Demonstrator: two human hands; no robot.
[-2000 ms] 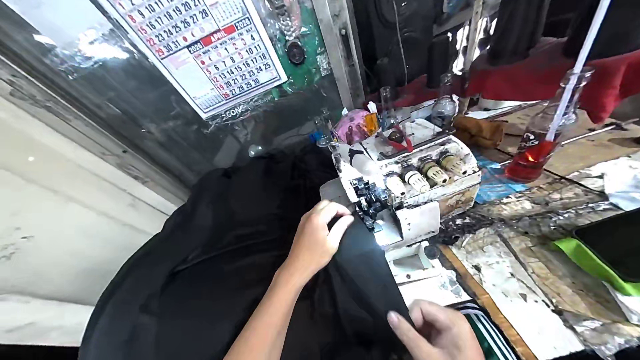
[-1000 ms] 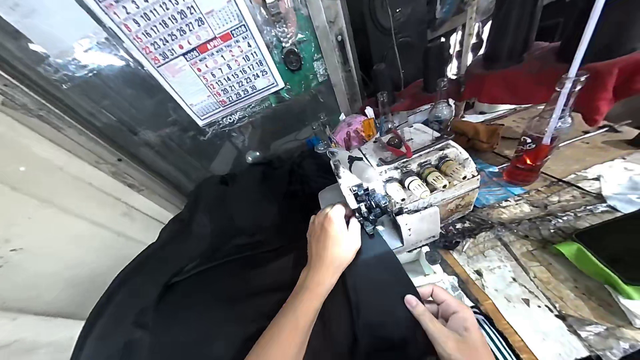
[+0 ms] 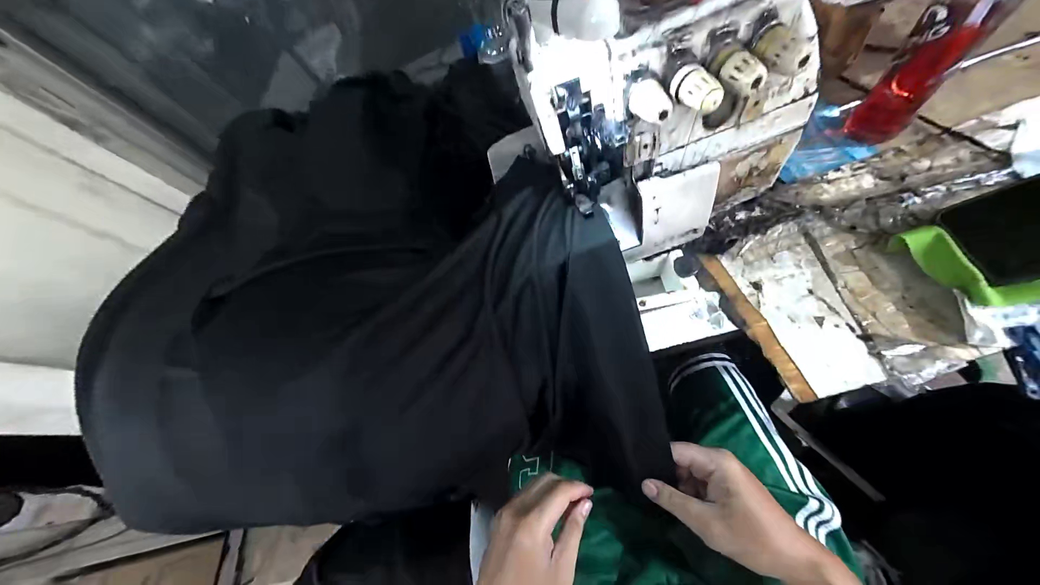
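Note:
Black fabric (image 3: pixel 349 341) lies in a broad heap over the left and middle, and one edge runs up under the presser foot of a white overlock sewing machine (image 3: pixel 691 89). My right hand (image 3: pixel 723 504) pinches the lower right corner of the fabric between thumb and fingers. Just below the fabric's lower edge is my left hand (image 3: pixel 540 524), its thumb and fingers loosely curved and apart, with nothing seen in it. Beneath both hands are green shorts with white stripes (image 3: pixel 764 431), worn on my legs.
A glass bottle of red liquid (image 3: pixel 910 81) stands right of the machine, near blue plastic (image 3: pixel 825 146). A bright green item (image 3: pixel 951 260) and a dark flat object (image 3: pixel 999 231) lie on the worn tabletop (image 3: pixel 812 325). A pale wall (image 3: pixel 73 244) borders the left.
My left hand has let go of the fabric near the presser foot and moved down toward my lap. My right hand still holds the fabric's edge. The view has tilted downward.

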